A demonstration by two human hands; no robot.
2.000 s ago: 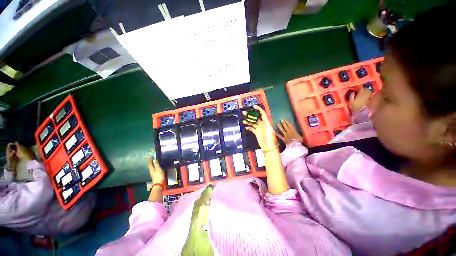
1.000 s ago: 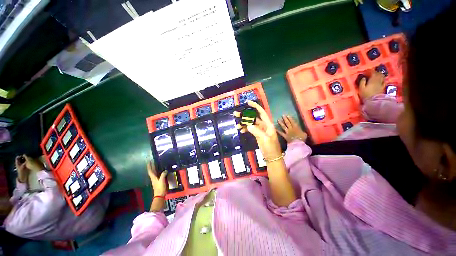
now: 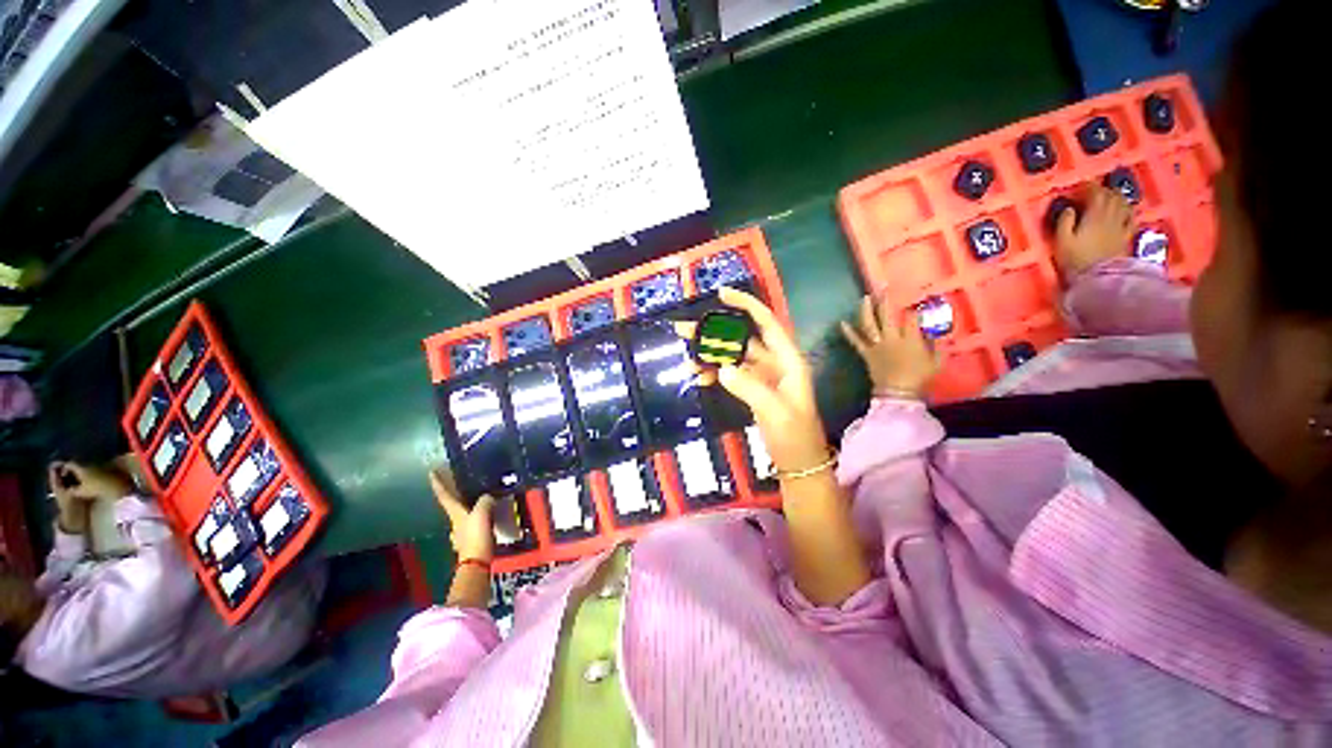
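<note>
My right hand (image 3: 774,383) holds a small black square device (image 3: 722,338) by its edges between thumb and fingers, above the right end of the black inner tray. The device's face shows green with a yellow band. My left hand (image 3: 471,523) rests at the lower left corner of the main red tray (image 3: 596,548), its fingers spread and holding nothing. The black inner tray (image 3: 548,479) lies across the red tray with several glossy phone-like screens (image 3: 601,402). Blue parts (image 3: 592,319) show in the row above it and white-faced parts (image 3: 633,488) in the row below.
A neighbour's hands are at the right red tray (image 3: 893,219), which holds small dark devices. A tilted red tray (image 3: 205,465) with rectangular parts lies at the left, near another person's hands. A large printed sheet (image 3: 482,139) stands behind the main tray. Green bench surface (image 3: 351,351).
The device has tilted in my right hand so its green and yellow face shows more fully. The neighbour's nearer hand has moved up and right onto their tray's edge. My view has shifted.
</note>
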